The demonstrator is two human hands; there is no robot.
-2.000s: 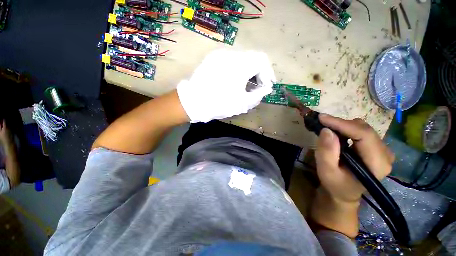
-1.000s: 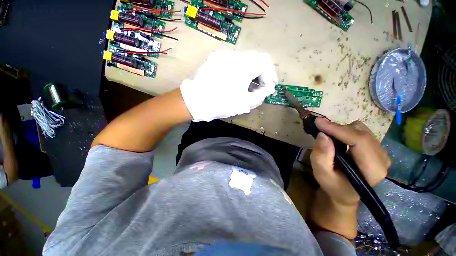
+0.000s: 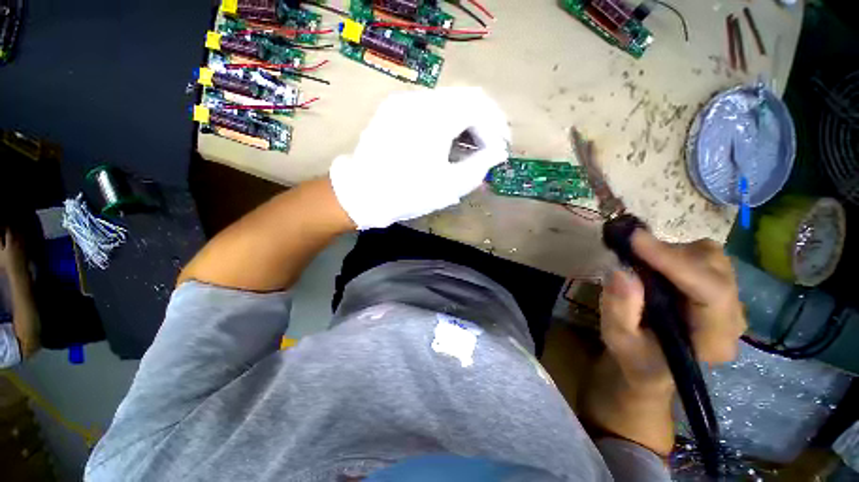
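Note:
A green circuit board (image 3: 542,180) lies solder side up near the front edge of the cream board. My left hand (image 3: 424,155), in a white glove, is at its left end with fingertips closed together; solder wire between them is too fine to make out. My bare right hand (image 3: 673,301), a little blurred, is closed around the black handle of a soldering iron (image 3: 593,169). The iron's tip points up and away, just beyond the board's right part. A thin reddish wire shows at the board's lower right edge.
Finished-looking boards with yellow ends (image 3: 245,127) stand in columns at the far left; another board (image 3: 612,24) lies at the top. A grey dish (image 3: 739,146), a yellowish pot (image 3: 801,240) and brown sticks (image 3: 735,42) are right. A solder spool (image 3: 113,188) and white wires (image 3: 92,231) are left.
The iron's tip has moved off the circuit board, up and to the right, and its handle has turned more upright. My left hand has shifted slightly left with the board.

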